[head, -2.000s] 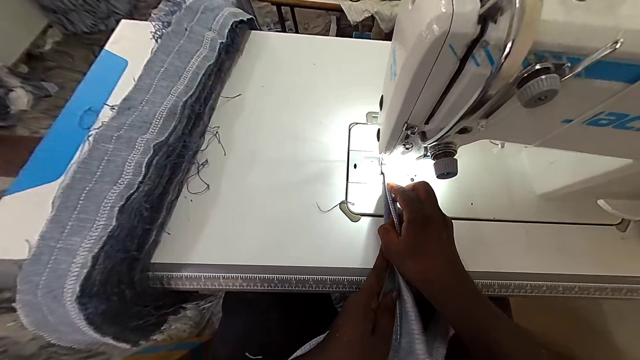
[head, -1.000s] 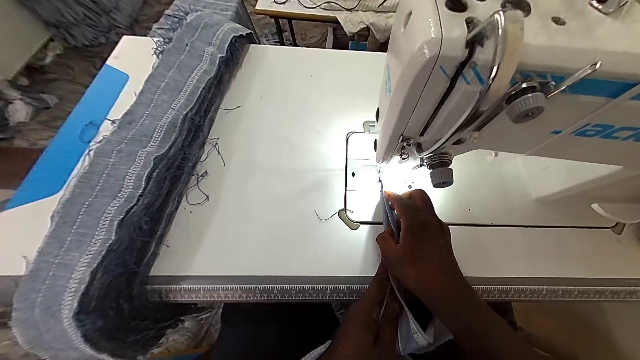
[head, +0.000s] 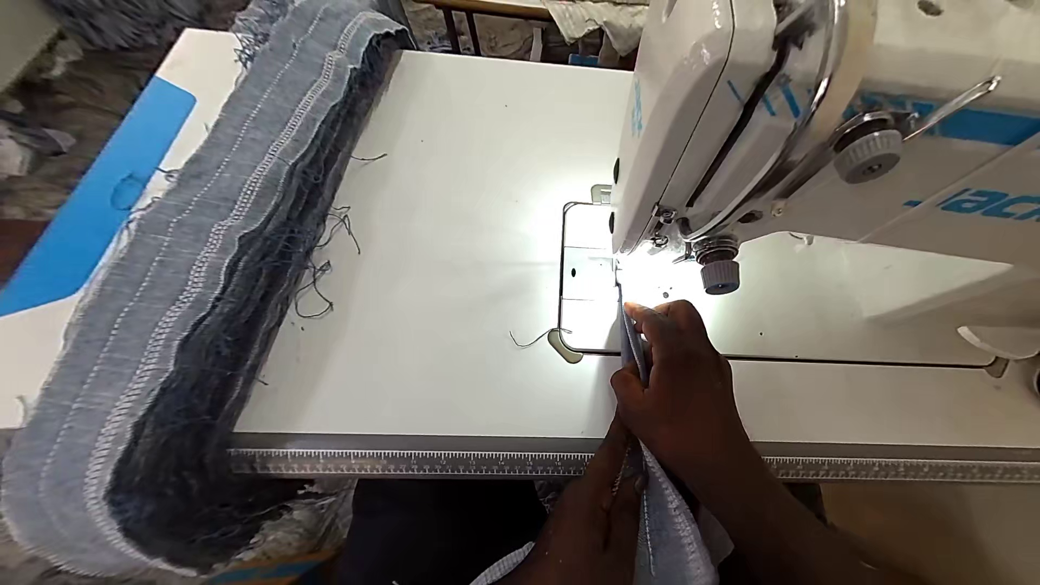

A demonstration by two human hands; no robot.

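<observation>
A blue-grey fabric strip [head: 670, 520] with white stitching runs up from the table's front edge to the needle area of a white Jack sewing machine [head: 691, 122]. My right hand [head: 678, 378] pinches its folded edge between thumb and fingers, just in front of the lit presser foot area. Below and to the left, at the table edge, my left hand [head: 605, 496] grips the same strip lower down; its fingers are partly hidden by the right hand. The needle tip cannot be made out in the glare.
A thick stack of stitched fabric strips [head: 219, 219] with frayed edges lies across the table's left side and hangs over the front. A measuring scale [head: 406, 461] lines the front edge. A loose thread [head: 528, 340] lies left of the needle plate [head: 589, 313].
</observation>
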